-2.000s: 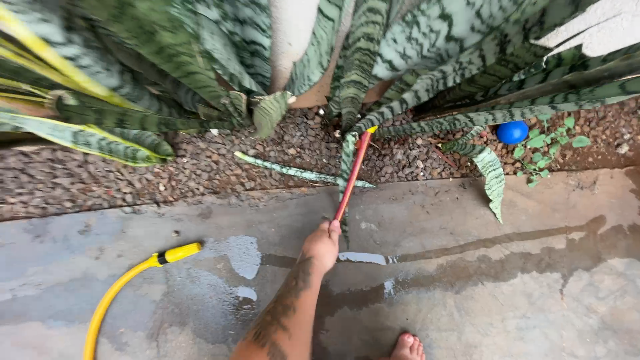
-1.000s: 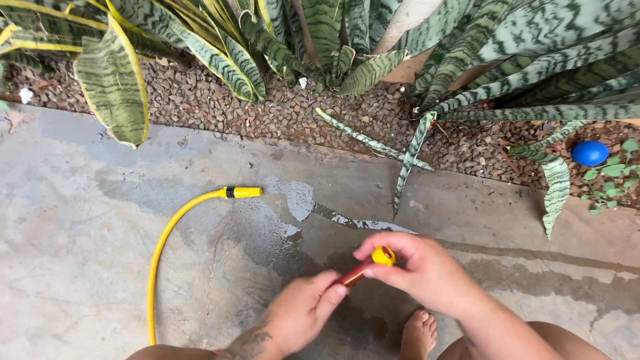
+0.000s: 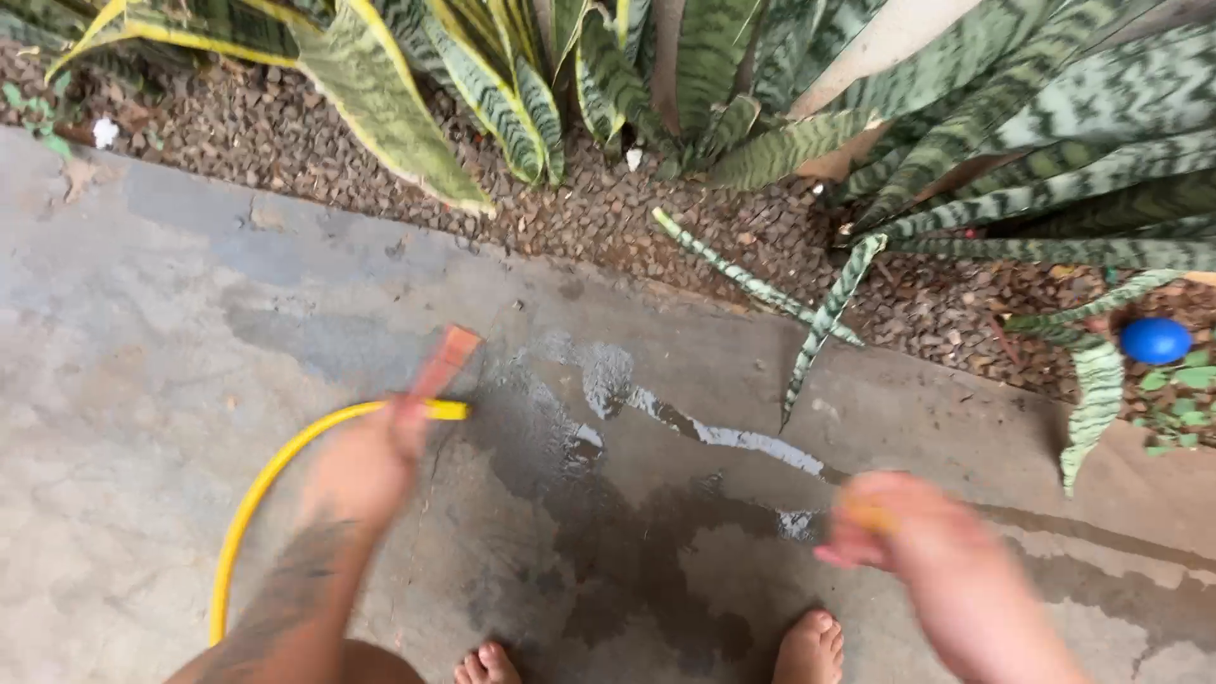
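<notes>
My left hand (image 3: 366, 461), on the tattooed arm, is shut on a red tool handle (image 3: 446, 359), blurred by motion. It passes over the yellow garden hose (image 3: 249, 503), hiding part of its end; the yellow hose connector (image 3: 446, 409) shows just beside the hand. Off to the right, my right hand (image 3: 898, 522) is closed around a small yellow piece (image 3: 869, 515), mostly hidden by the fingers and blurred. Between and beyond the hands, two narrow snake plant leaves lie crossed, one (image 3: 750, 275) on the gravel and the other (image 3: 826, 323) reaching over the concrete.
Snake plants (image 3: 532, 104) grow along a gravel bed (image 3: 313, 142) at the top. A blue ball (image 3: 1155, 340) sits at the right by small green weeds (image 3: 1178, 404). The concrete floor (image 3: 142, 380) has wet patches (image 3: 655, 560); my bare feet (image 3: 809, 648) stand at its lower edge.
My hands, together at the red handle and yellow piece one second ago, are now far apart, each with one part. Earlier the red tool with its yellow tip reached to the plants.
</notes>
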